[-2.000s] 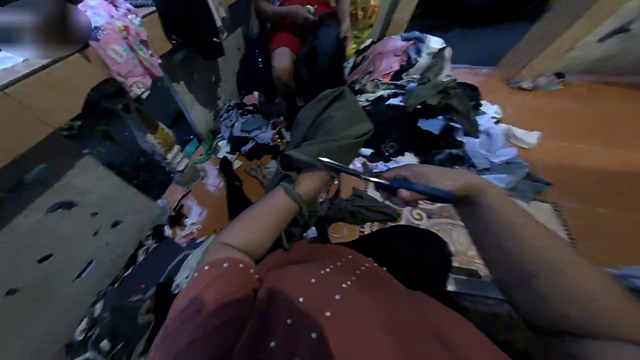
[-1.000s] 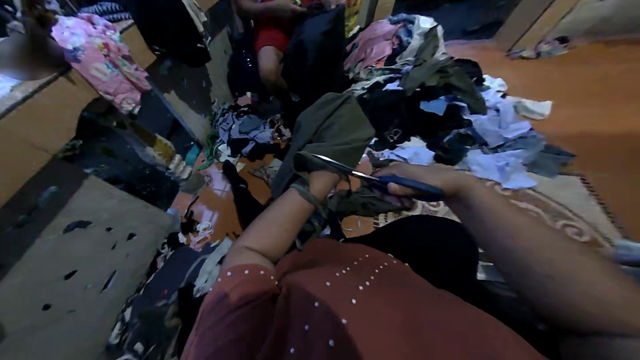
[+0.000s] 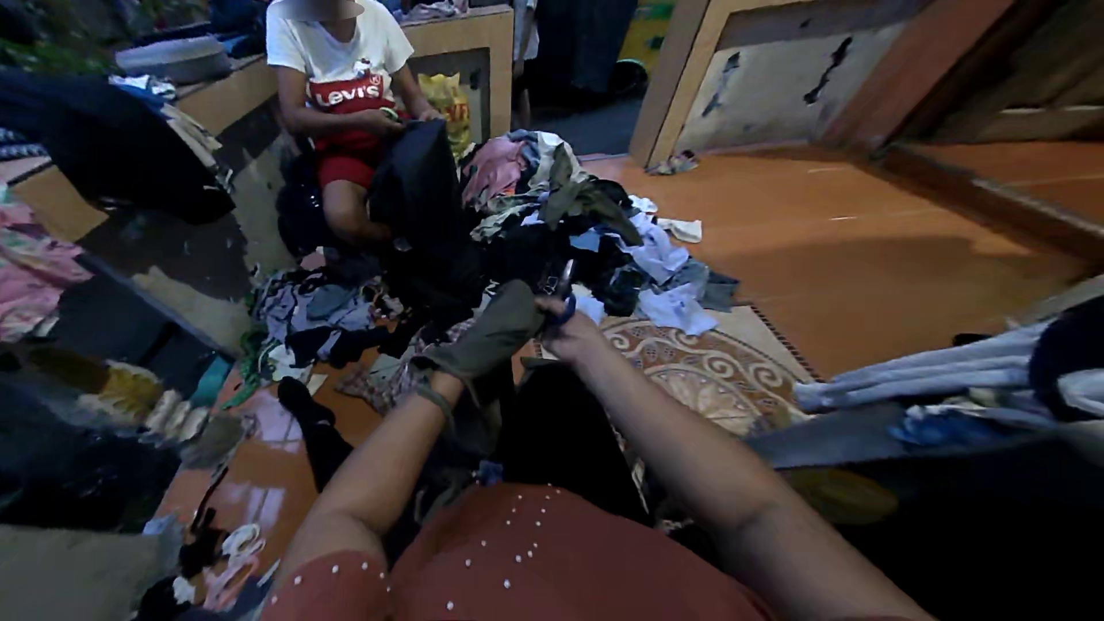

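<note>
Olive-green cloth covers most of my left hand, and a strip of it loops round the wrist. The fingers of that hand are hidden under the cloth. My right hand is at the cloth's right edge, with the dark blue handles of scissors in its grip. The scissors' blades point up and away from me, beside the cloth. More dark cloth hangs below my left hand, over my lap.
A seated person handles black cloth ahead. A heap of mixed garments and scraps lies beyond my hands, with a patterned rug nearer. Grey scraps lie at the left. Folded cloth is at the right.
The scissors, which lay across the cloth at my left wrist, now point away from me at the cloth's right edge. The view has shifted strongly, showing more of the seated person.
</note>
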